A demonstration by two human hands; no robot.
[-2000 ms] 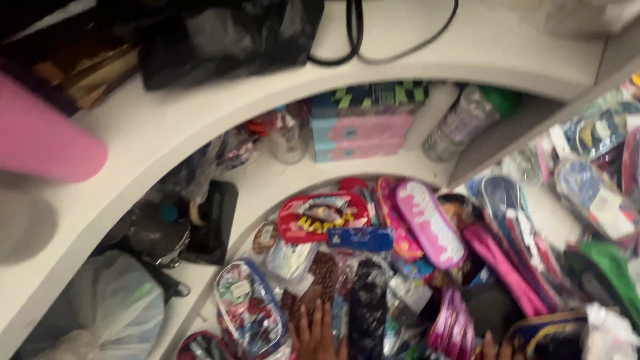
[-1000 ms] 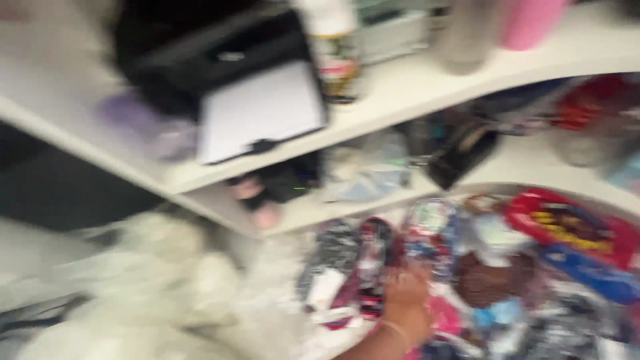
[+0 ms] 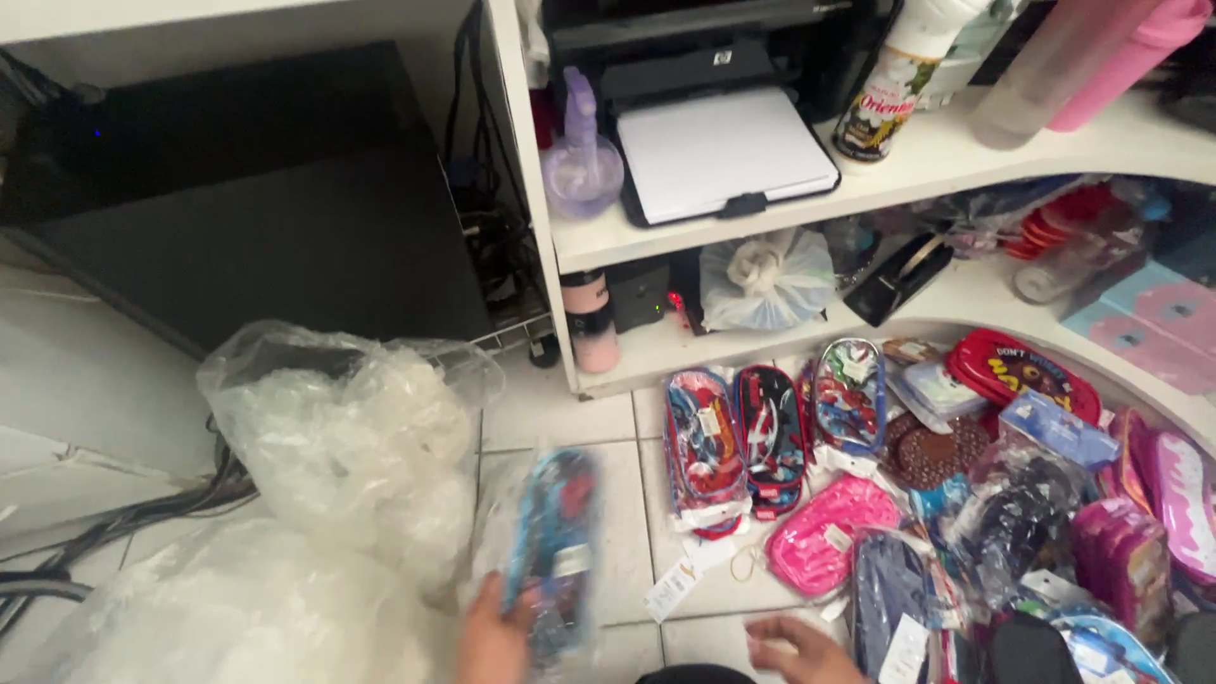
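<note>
My left hand (image 3: 496,632) holds a blue pencil case in clear plastic wrap (image 3: 560,551) above the tiled floor; the case is blurred. Low in the view, my right hand (image 3: 803,651) has its fingers apart and nothing in them. It is near a pink pencil case (image 3: 834,534) and a dark blue case (image 3: 891,594). Two red and blue cases (image 3: 705,442) (image 3: 771,432) lie side by side on the floor, with a clear-fronted case (image 3: 849,394) to their right. A red case (image 3: 1021,370) and purple cases (image 3: 1126,560) lie farther right in the pile.
Clear plastic bags (image 3: 342,456) fill the floor at left, near black cables (image 3: 123,522) and a large black box-shaped object (image 3: 247,209). A curved white shelf (image 3: 608,233) holds a printer (image 3: 712,123), a purple pump bottle (image 3: 584,161) and a tape dispenser (image 3: 898,280).
The view has swung left. One second ago a hand reached into the cases with none clearly in it; now my left hand holds the blue wrapped case over the floor, beside the plastic bags.
</note>
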